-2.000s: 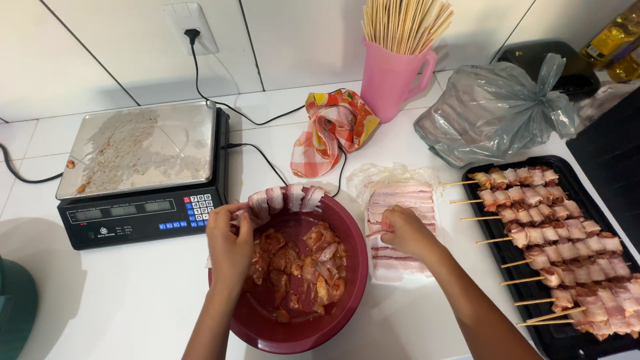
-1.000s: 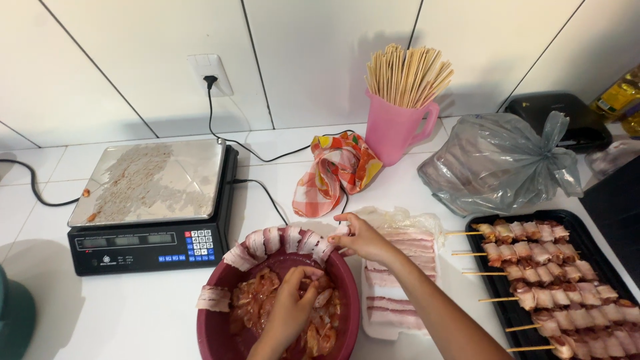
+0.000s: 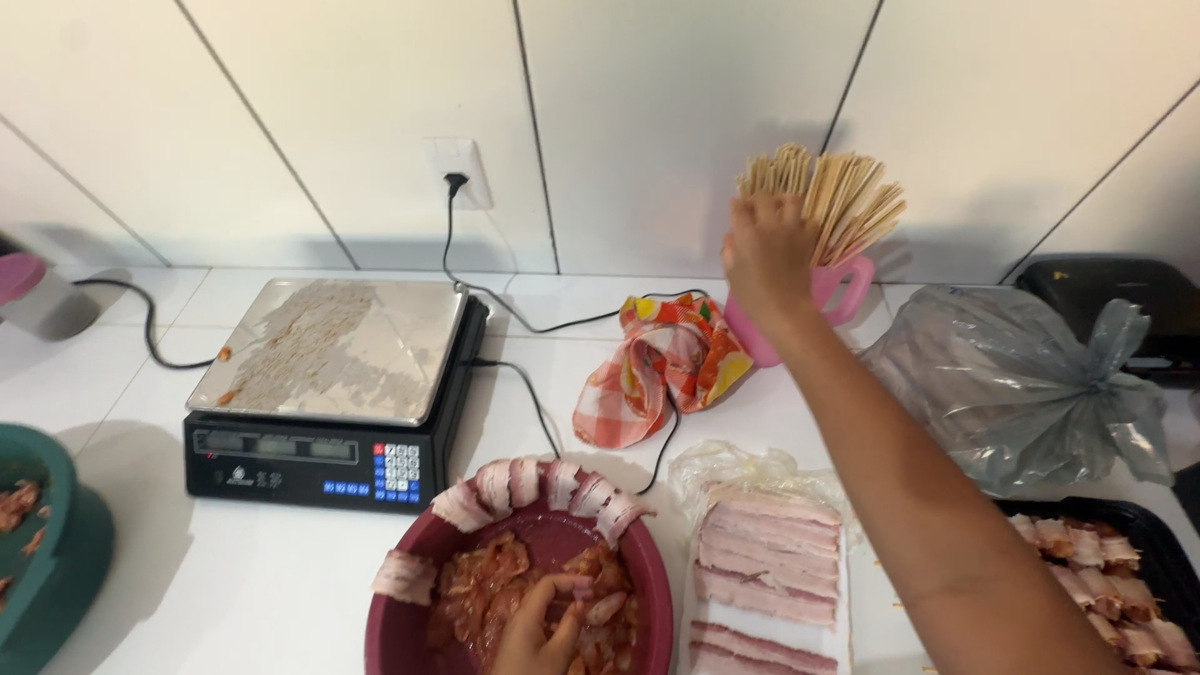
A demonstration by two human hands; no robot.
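Observation:
My right hand point(image 3: 773, 248) is at the wooden skewers point(image 3: 844, 202) that stand in a pink plastic jug point(image 3: 750, 333); its fingers curl at their left side, and whether it grips any is hidden. Low in the view, my left hand point(image 3: 544, 623) is in the maroon bowl point(image 3: 380, 619), fingers bent over pieces of marinated raw meat point(image 3: 478, 581); a small piece shows near its fingertips, but a hold is unclear. Bacon strips point(image 3: 525, 483) hang over the bowl's rim. To the bowl's right, more bacon slices point(image 3: 769, 558) lie flat on their wrapper.
A digital scale point(image 3: 328, 352) with a stained steel plate stands left, its cord near the outlet point(image 3: 457, 173). A patterned cloth point(image 3: 647, 370) lies beside the jug. At right are a grey plastic bag point(image 3: 1012, 384) and a black tray point(image 3: 1153, 534) of bacon-wrapped skewers. A green tub point(image 3: 80, 544) stands far left.
My right hand has moved from the bowl's rim up to the skewers in the jug. My left hand, at the rim two seconds ago, is now in the meat. The view has shifted.

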